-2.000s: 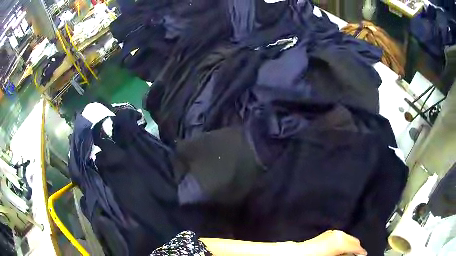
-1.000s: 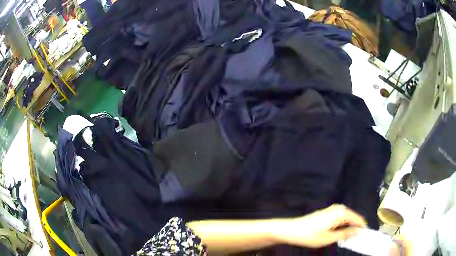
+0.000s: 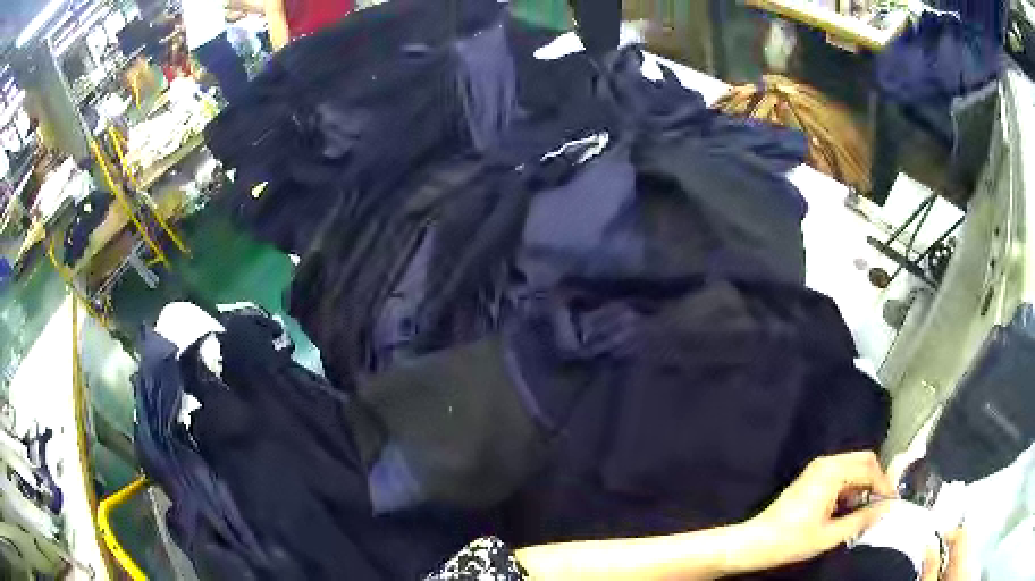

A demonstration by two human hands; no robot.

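My left hand (image 3: 834, 513) is at the lower right, its fingertips pinched at the edge of a white piece (image 3: 902, 536), possibly padding. My right hand (image 3: 951, 558) is cut off by the bottom edge; only some fingers show against the same white piece. Dark navy garments (image 3: 704, 420) lie in a large heap across the middle and reach under my left forearm. The dark grey machine head (image 3: 999, 397) is just above my hands. The needle and presser foot are hidden.
More navy cloth with white parts (image 3: 261, 443) hangs at the left beside a yellow rail (image 3: 110, 522). The pale machine arm (image 3: 982, 250) rises at the right. A brown bundle (image 3: 811, 123) lies behind the heap. Part of a person in red (image 3: 318, 14) shows at the top.
My left hand has moved right to beside the machine head, and the white piece is now between both hands. My right fingers have come into view. The camera view has shifted; the heap looks unchanged.
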